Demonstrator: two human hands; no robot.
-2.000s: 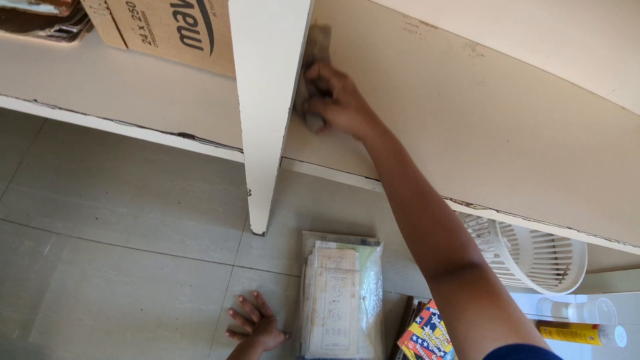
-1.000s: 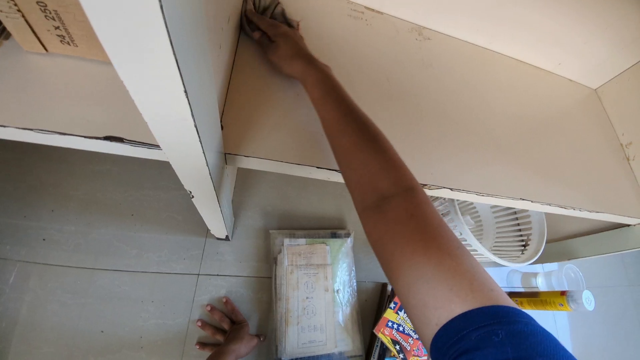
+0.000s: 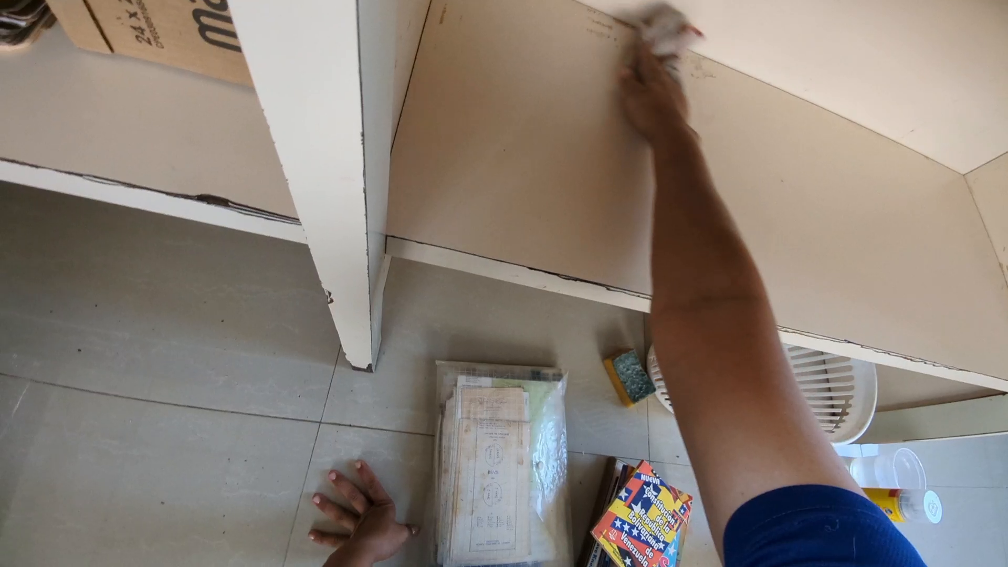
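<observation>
My right hand (image 3: 655,98) presses a crumpled cloth (image 3: 668,31) onto the back of the white shelf board (image 3: 520,157), where it meets the back panel; hand and cloth are blurred. Faint brownish marks show on the board beside the cloth. My left hand (image 3: 366,516) rests on the tiled floor with fingers spread and nothing in it. Just right of it lies a clear plastic sleeve (image 3: 551,465) with old printed papers (image 3: 492,480) inside.
A chipped upright divider (image 3: 315,157) parts the shelf from a left bay with a cardboard box (image 3: 157,35). On the floor are a sponge (image 3: 630,378), a white slotted basket (image 3: 862,394), colourful books (image 3: 642,516), a clear plastic cup (image 3: 898,470) and a yellow container (image 3: 890,502).
My right hand has moved with the cloth from the corner by the divider rightward along the back of the shelf. The sponge has come into sight. My left hand stays on the floor.
</observation>
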